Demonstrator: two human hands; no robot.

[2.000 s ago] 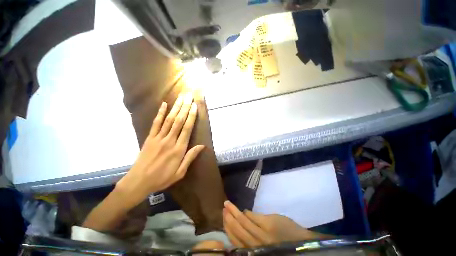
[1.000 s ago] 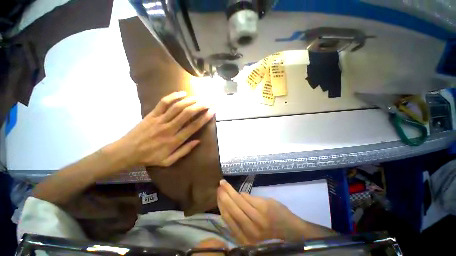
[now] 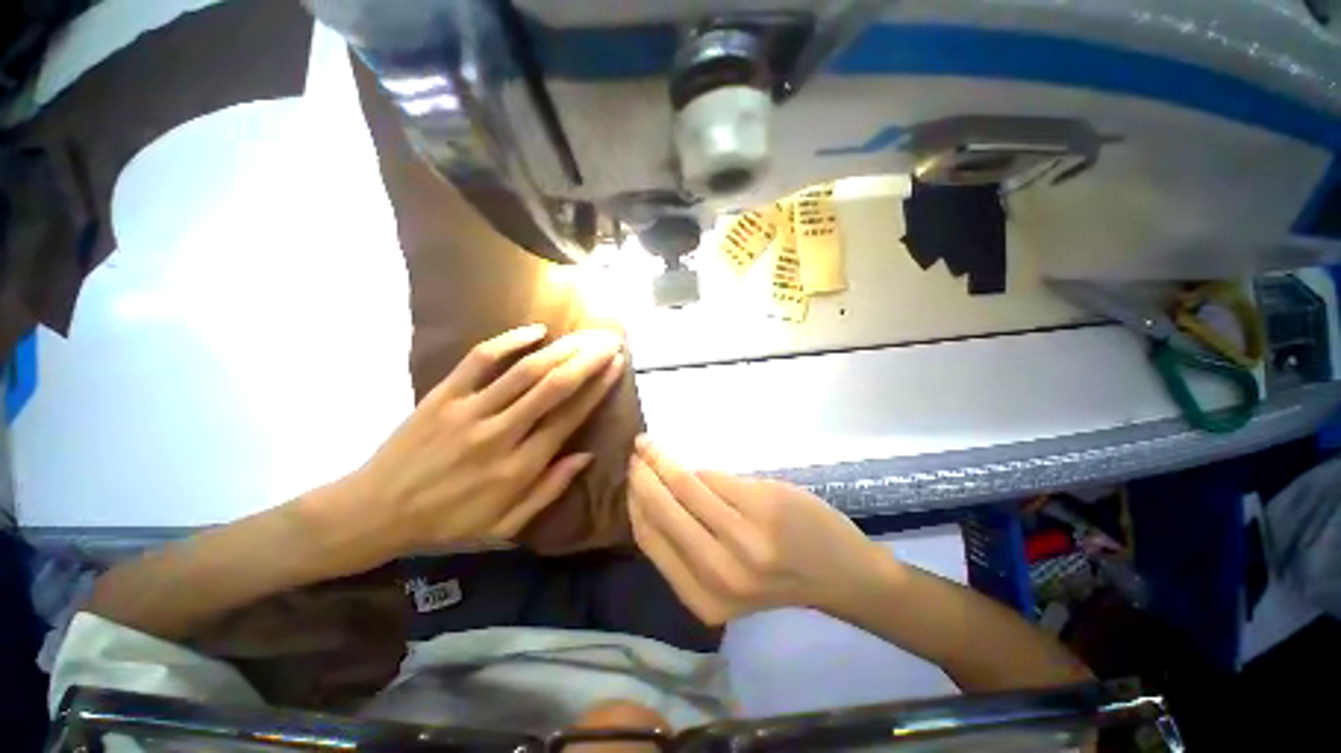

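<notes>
A long brown fabric panel [image 3: 456, 250] lies on the white sewing table and runs under the needle area of the industrial sewing machine [image 3: 618, 88]. The lamp glare hides the needle and presser foot. My left hand [image 3: 493, 434] lies on the panel just in front of the glare, fingers slightly bent, pressing it down. My right hand [image 3: 735, 537] pinches the panel's right edge between thumb and fingertips near the table's front edge.
Yellow printed labels [image 3: 803, 250] and dark scraps [image 3: 959, 236] lie on the machine bed. Scissors with green and yellow handles [image 3: 1209, 380] lie at the right. Other brown cloth [image 3: 191, 74] is at the back left. A white sheet [image 3: 824, 647] and blue bin [image 3: 997, 566] are below the table.
The panel has fed away from me under the machine, and its near end is now shorter. My right hand has moved up along its edge. The view has shifted, showing more of the machine head.
</notes>
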